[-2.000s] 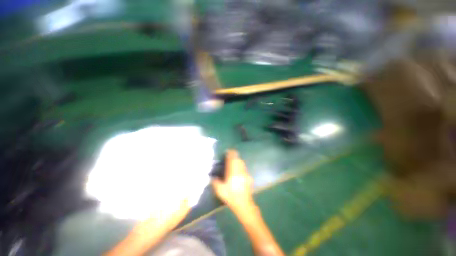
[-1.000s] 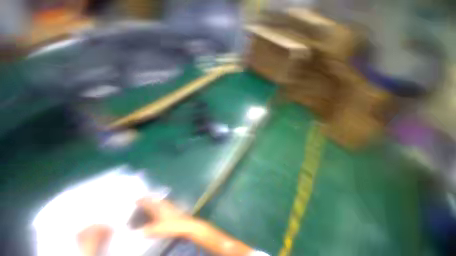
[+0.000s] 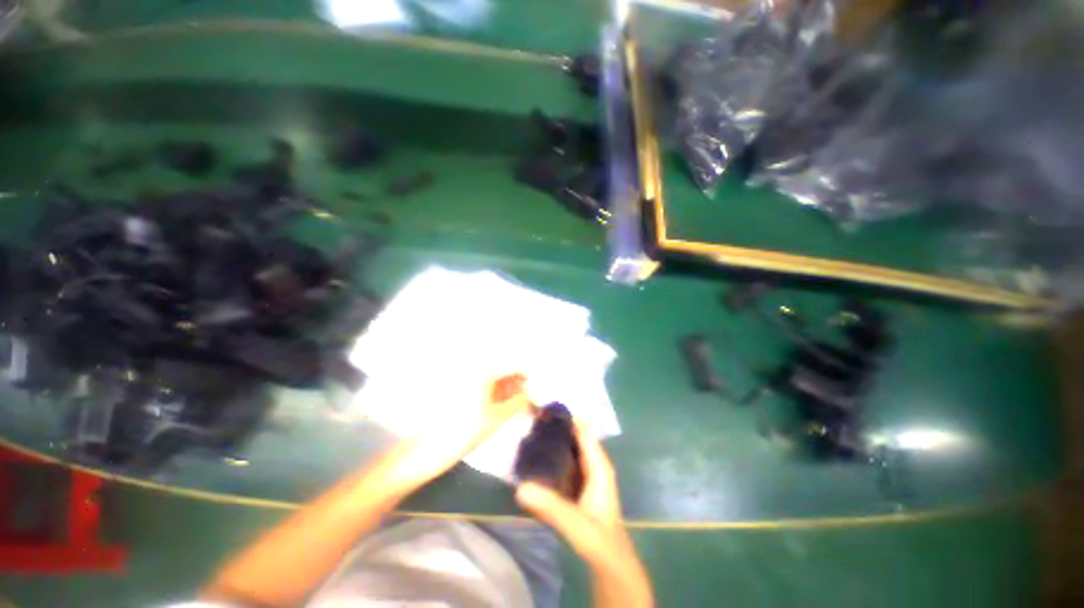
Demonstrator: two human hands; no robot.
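Note:
A black corded unit point(image 3: 549, 454), dark and palm-sized, is in my right hand point(image 3: 588, 487), with the thumb across its near end. My left hand point(image 3: 481, 413) lies over the white stack point(image 3: 458, 327), its fingertips close to the unit's far end. Glare washes out that hand, so whether it grips anything cannot be told. The white stack is overexposed, with uneven, fanned edges, in front of me on the green bench.
A large loose unit pile point(image 3: 178, 285) lies at left. A small black parts group point(image 3: 832, 380) lies at right. A yellow-edged frame point(image 3: 832, 267) surrounds shiny bagged units point(image 3: 820, 131) at upper right. A red stool point(image 3: 83, 517) stands at lower left.
The view has swung back left, bringing the left pile back into sight and losing the cartons. The dark unit in my right hand now shows clearly.

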